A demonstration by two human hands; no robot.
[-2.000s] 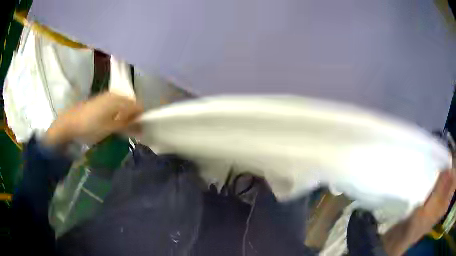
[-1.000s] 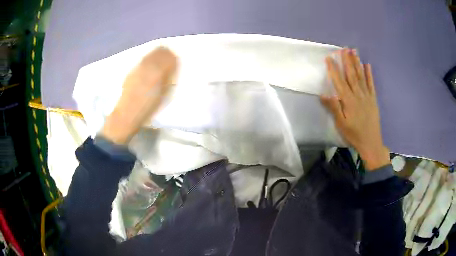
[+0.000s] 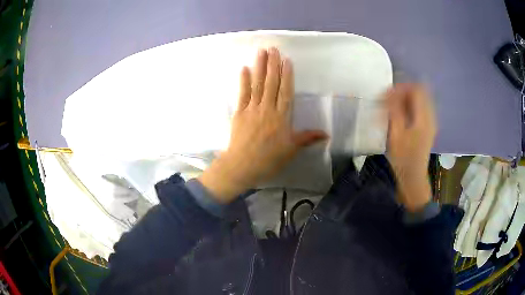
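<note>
A white garment piece (image 3: pixel 172 86) lies spread on the lilac-grey table cover (image 3: pixel 437 46), its long curved edge away from me and its near part hanging over the table edge towards my lap. My left hand (image 3: pixel 265 121) lies flat on the middle of the piece, fingers together and thumb out to the right. My right hand (image 3: pixel 410 127) is blurred at the piece's right edge, fingers bent; whether it grips the cloth cannot be told.
A dark, shiny iron (image 3: pixel 511 63) stands at the right table edge. White pieces (image 3: pixel 489 201), one with a dark tie, hang below right. More white cloth (image 3: pixel 75 201) hangs at lower left by a yellow frame. Black scissors handles (image 3: pixel 300 212) show near my lap.
The white piece has gone from being held across my lap to lying on the table, and its right end is now spread out. My left hand has moved right to its middle; my right hand has moved lower.
</note>
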